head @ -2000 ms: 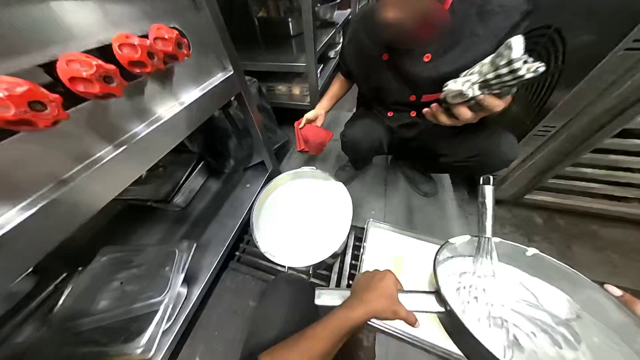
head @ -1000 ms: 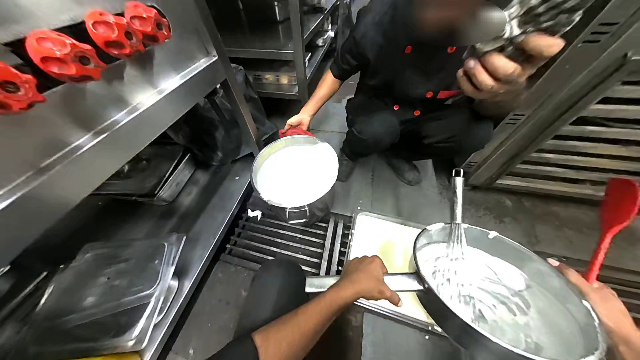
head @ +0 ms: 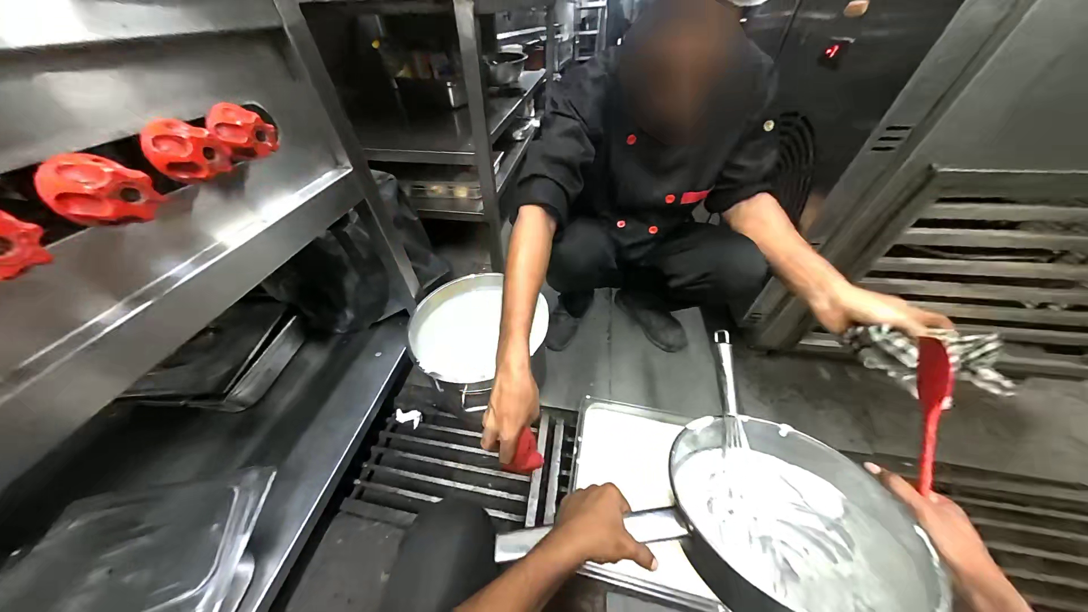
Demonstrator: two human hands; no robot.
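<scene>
My left hand (head: 599, 527) grips the long metal handle of a large pan (head: 816, 450), tilted over a metal tray (head: 629, 455) that holds a white layer. Thick white cream coats the pan's inside, and a metal whisk (head: 725, 374) stands in it. At the pan's right rim, my right hand (head: 952, 518) holds a red spatula (head: 931, 408) upright while supporting the pan. To the left, a round pot (head: 476, 327) of white liquid stands at the edge of the floor grate.
A crouching co-worker (head: 654, 170) faces me, one hand with a red cloth (head: 525, 452) above the floor grate (head: 442, 463), the other with a checked cloth (head: 892, 353) near the spatula. Left are a steel shelf (head: 340, 442), a clear plastic container (head: 153, 544) and red knobs (head: 93, 187).
The co-worker's red-cloth hand has left the pot's rim and come forward over the grate. Their other hand, with the checked cloth, has lowered toward the spatula.
</scene>
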